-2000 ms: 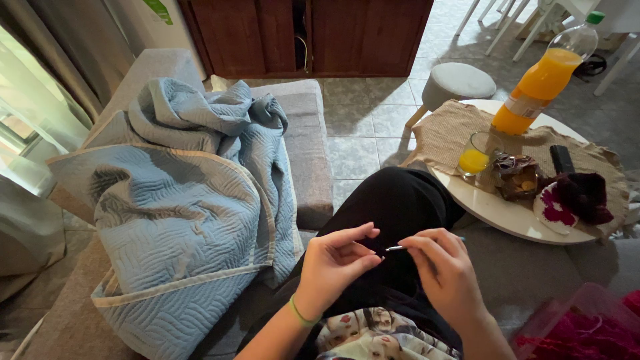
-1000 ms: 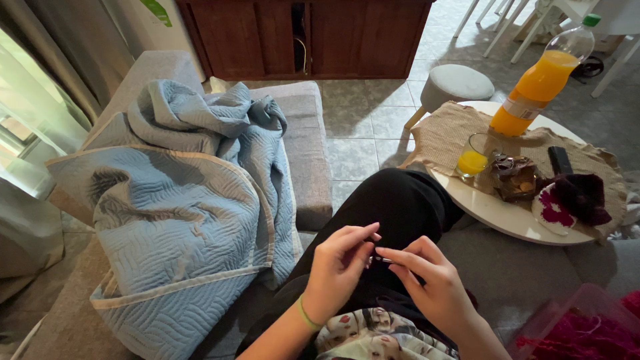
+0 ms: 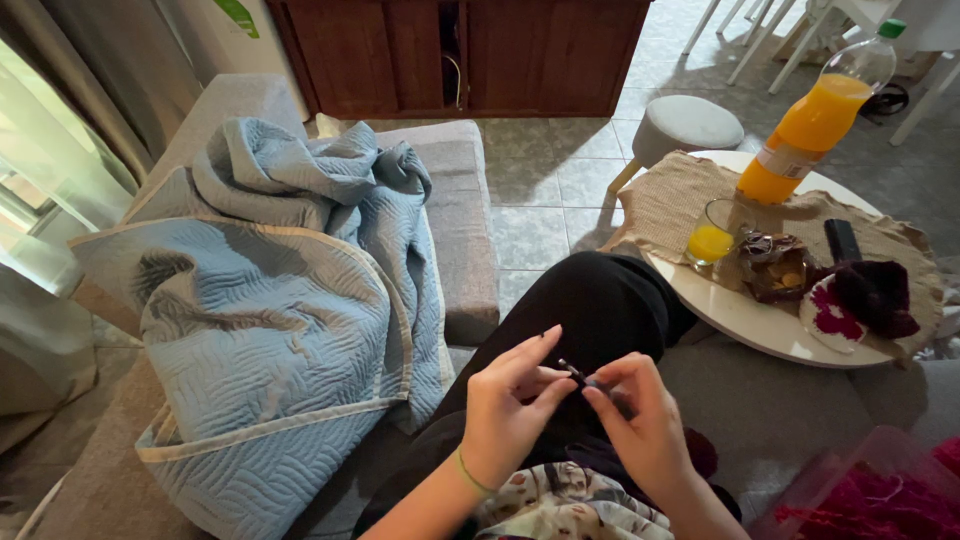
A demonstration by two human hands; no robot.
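Observation:
Over the person's black-clad lap, my left hand (image 3: 517, 405) and my right hand (image 3: 637, 420) meet at the fingertips. Between my right thumb and fingers is a thin crochet hook (image 3: 571, 369), its pale tip pointing up and left. My left thumb and a finger pinch at something small and dark beside the hook, too small to make out; my left index finger is raised. A green band (image 3: 471, 472) circles my left wrist. Dark yarn (image 3: 592, 455) lies on the lap below my hands, near the printed cloth (image 3: 566, 499).
At right, a round white table (image 3: 739, 319) bears a juice bottle (image 3: 814, 131), a glass (image 3: 709, 236), a snack packet (image 3: 776, 266), a black remote (image 3: 841, 240) and yarn (image 3: 874, 296). A blue quilt (image 3: 277, 330) covers the sofa at left. A plastic container (image 3: 862, 487) holds magenta yarn.
Two seconds ago my hands were slightly apart with the hook pointing left between them; now they meet at the fingertips. The hook tip, hidden one second ago, shows again.

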